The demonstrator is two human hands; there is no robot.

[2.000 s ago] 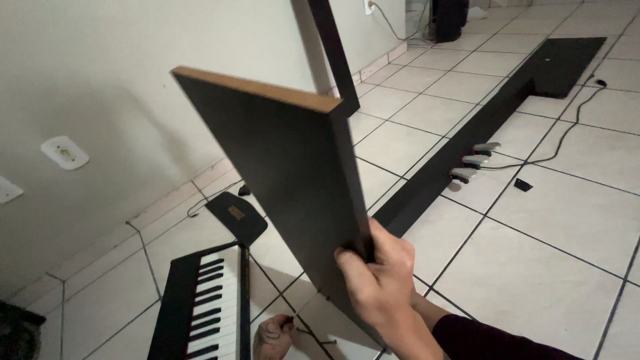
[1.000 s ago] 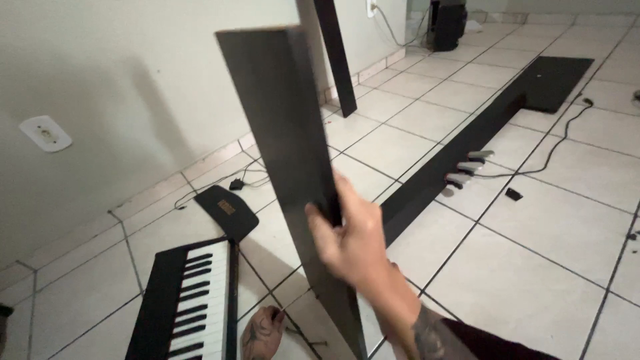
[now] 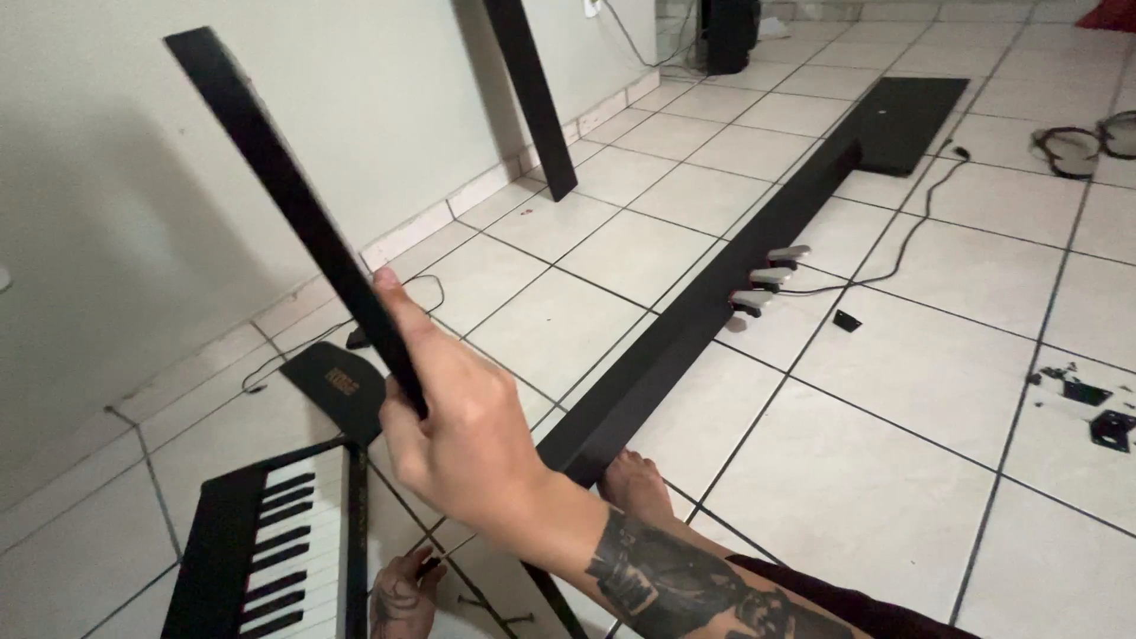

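My right hand (image 3: 479, 426) grips the edge of a long black board (image 3: 297, 200), which is tilted up to the left and seen nearly edge-on. At the bottom, my tattooed left hand (image 3: 406, 593) has its fingers closed around a small dark object (image 3: 430, 564) with a thin shaft, perhaps a screwdriver. Left of that hand lies a black digital piano keyboard (image 3: 288, 541). A long black pedal board (image 3: 679, 368) with several silver pedals (image 3: 770, 277) stretches across the floor, joined at its far end to a wider black panel (image 3: 919, 120).
A black music rest (image 3: 337, 386) lies beyond the keyboard. Another black board (image 3: 532, 98) leans by the wall. Screws (image 3: 517, 619) lie near my left hand; black brackets (image 3: 1111, 429) and a cable (image 3: 923, 217) lie right. My foot (image 3: 635, 484) is beside the pedal board. Sandals (image 3: 1069, 151) are farther off.
The board in my right hand has turned from showing its broad face to showing a narrow edge, and its top now leans farther left. The view has shifted somewhat to the right.
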